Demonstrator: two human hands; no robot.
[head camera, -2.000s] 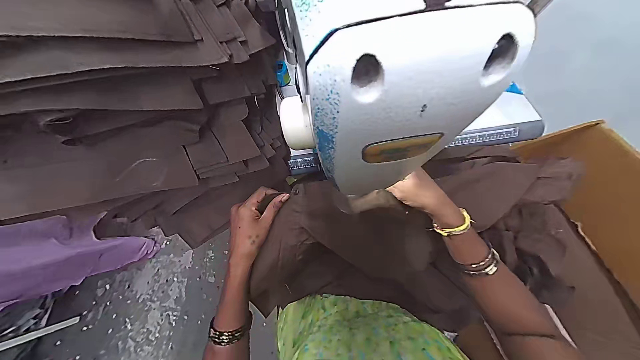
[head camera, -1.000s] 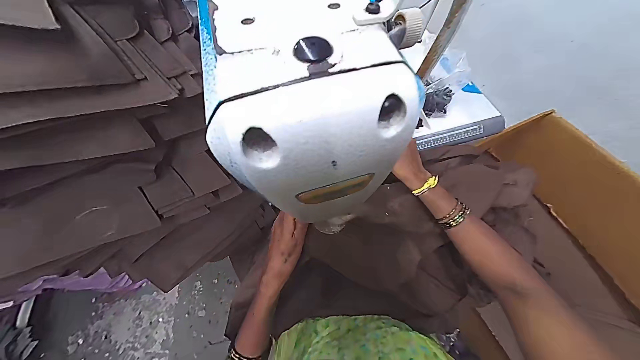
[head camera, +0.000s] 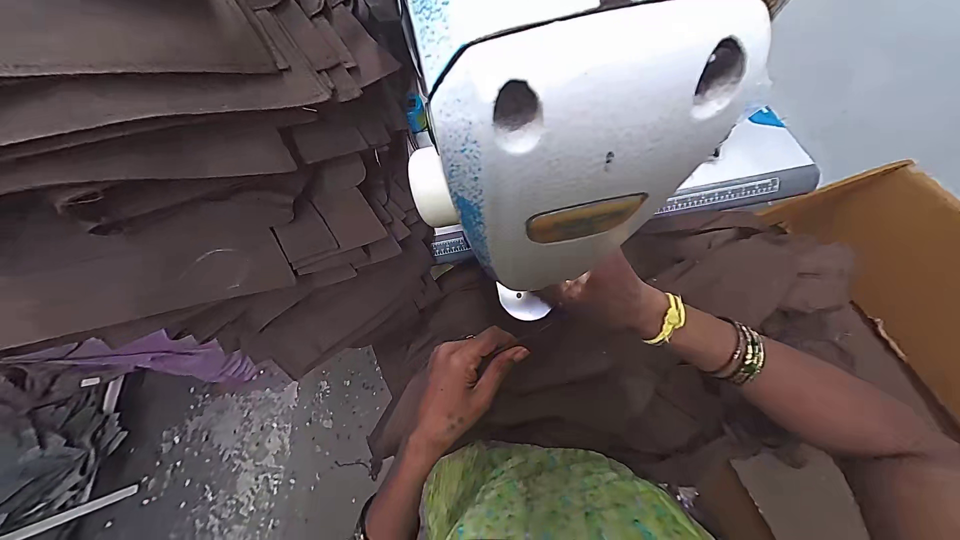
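Observation:
The white head of a sewing machine (head camera: 600, 135) fills the upper middle of the view, its needle area hidden from above. Dark brown fabric (head camera: 600, 382) lies bunched below it and spreads to the right. My left hand (head camera: 465, 382) pinches the fabric between thumb and fingers, just left of and below the machine's lower tip. My right hand (head camera: 604, 292) is at the fabric close behind the lower right of the head, partly hidden by it; its fingers are blurred, so its grip does not show clearly.
Tall stacks of cut brown fabric pieces (head camera: 150, 157) stand at the left, close to the machine. Purple cloth (head camera: 150, 356) hangs beneath them over a scrap-littered floor (head camera: 247, 442). A cardboard box (head camera: 892, 247) stands at the right, with brown fabric reaching into it.
My left hand shows more fully than one second ago, lower and clear of the machine head. The right hand is still beside the head. The view has shifted noticeably.

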